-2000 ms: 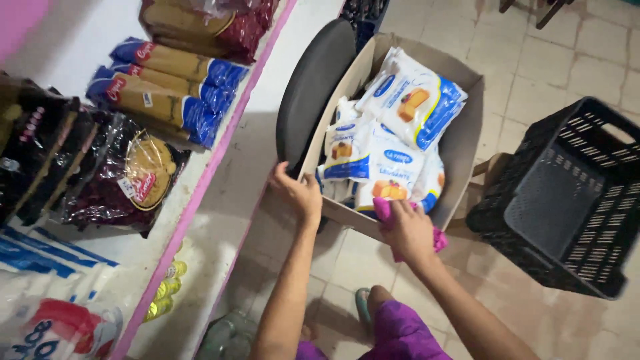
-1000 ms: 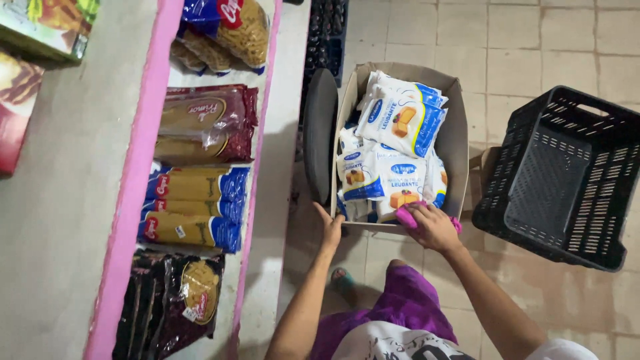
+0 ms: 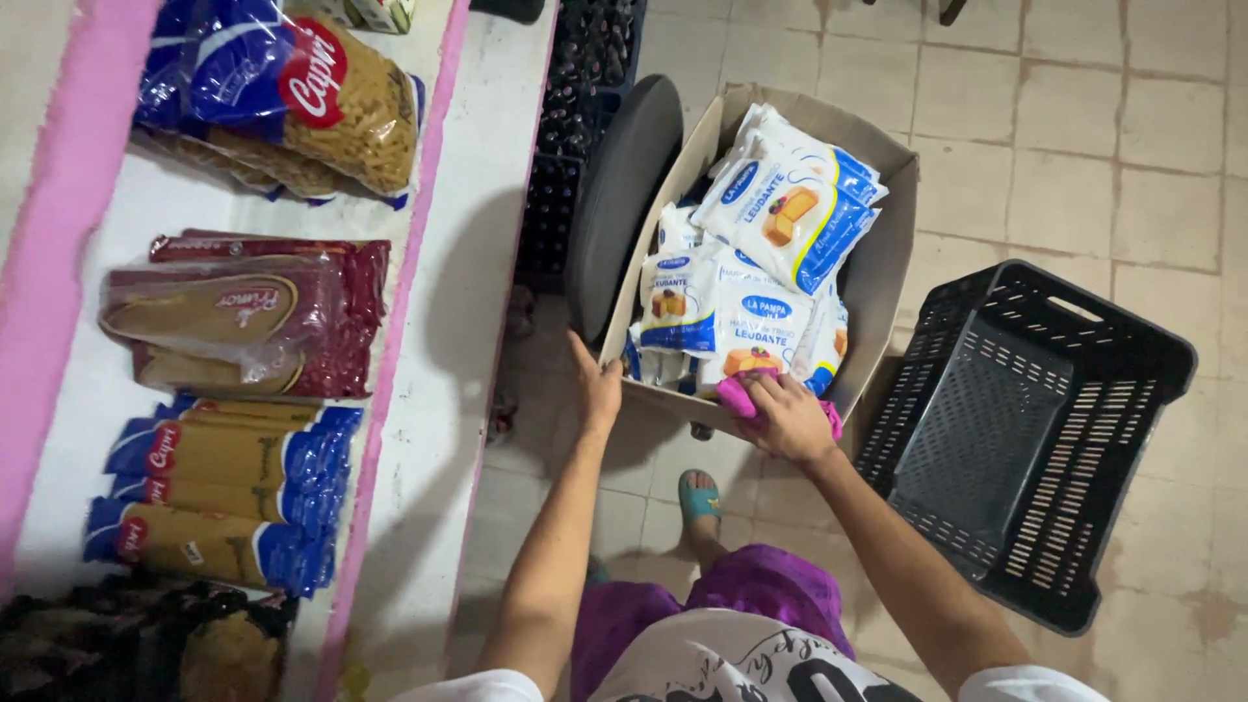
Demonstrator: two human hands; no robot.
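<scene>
A cardboard box (image 3: 892, 229) filled with white and blue flour bags (image 3: 780, 210) stands in front of me, beside a round dark seat (image 3: 624, 205). My left hand (image 3: 597, 390) is at the box's near left corner, fingers against its outside and the seat's near end. At the box's near edge, my right hand (image 3: 785, 414) grips a bright pink cloth (image 3: 738, 398), and its fingers reach over the rim. What lies under the top bags is hidden.
Pasta packs (image 3: 224, 487), maroon packages (image 3: 253, 317) and more pasta bags (image 3: 302, 97) lie on the pink-edged shelf (image 3: 390, 331) at left. A black plastic crate (image 3: 1004, 439) stands right of the box. Dark bottles in crates (image 3: 585, 68) are behind the seat.
The view has shifted a good deal over the shelf. Both hands stay at the box's near side, the right one with the pink cloth. The bags in the box look unchanged.
</scene>
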